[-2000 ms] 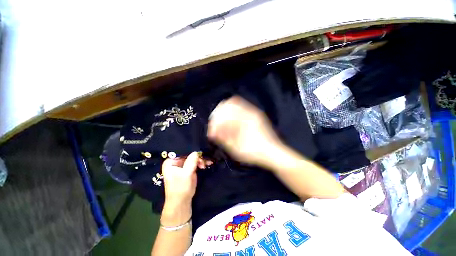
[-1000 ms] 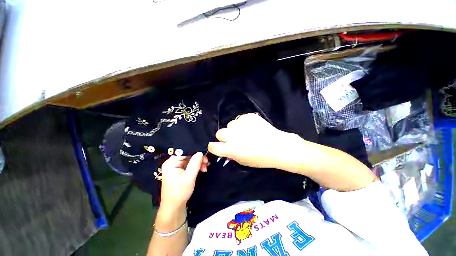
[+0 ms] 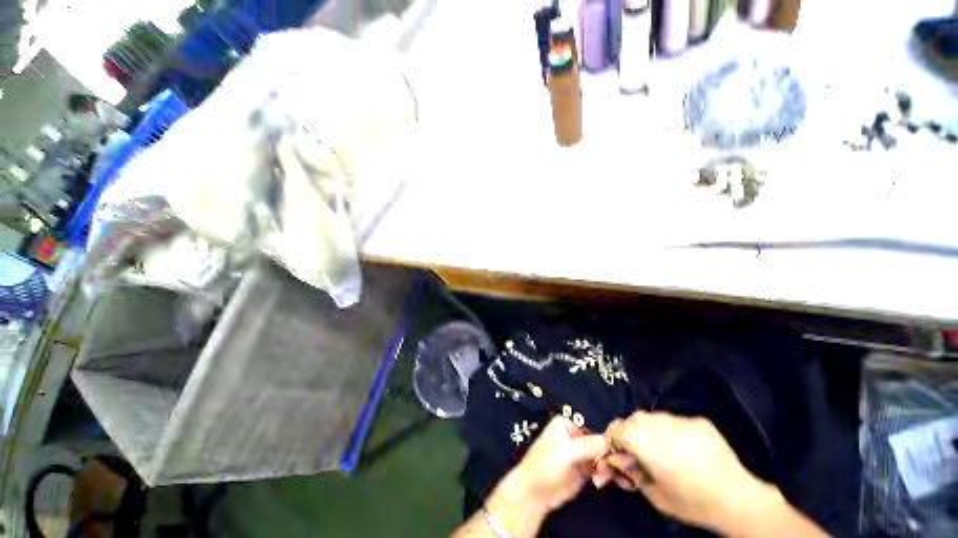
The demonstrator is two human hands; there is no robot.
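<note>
The black embroidered garment (image 3: 672, 368) lies below the table edge, with pale leaf and scroll embroidery on its left part. Two small pale buttons (image 3: 573, 416) sit side by side just above my left fingertips. My left hand (image 3: 552, 462) pinches the garment edge between thumb and fingers. My right hand (image 3: 678, 462) touches it from the right, its fingers closed around a small dark tool (image 3: 628, 464), possibly thread snips. Needle and thread cannot be made out.
On the white table (image 3: 504, 221) are a brown thread tube (image 3: 565, 100), several other tubes, a crumpled clear bag (image 3: 744, 103), a small button heap (image 3: 735, 179) and a dark strip (image 3: 830, 246). A grey fabric bin (image 3: 273, 378) with plastic stands left; bagged garments (image 3: 924, 462) lie right.
The view has swung left and up, bringing in the thread tubes, button heap and grey bin. My right hand has come in against my left fingertips.
</note>
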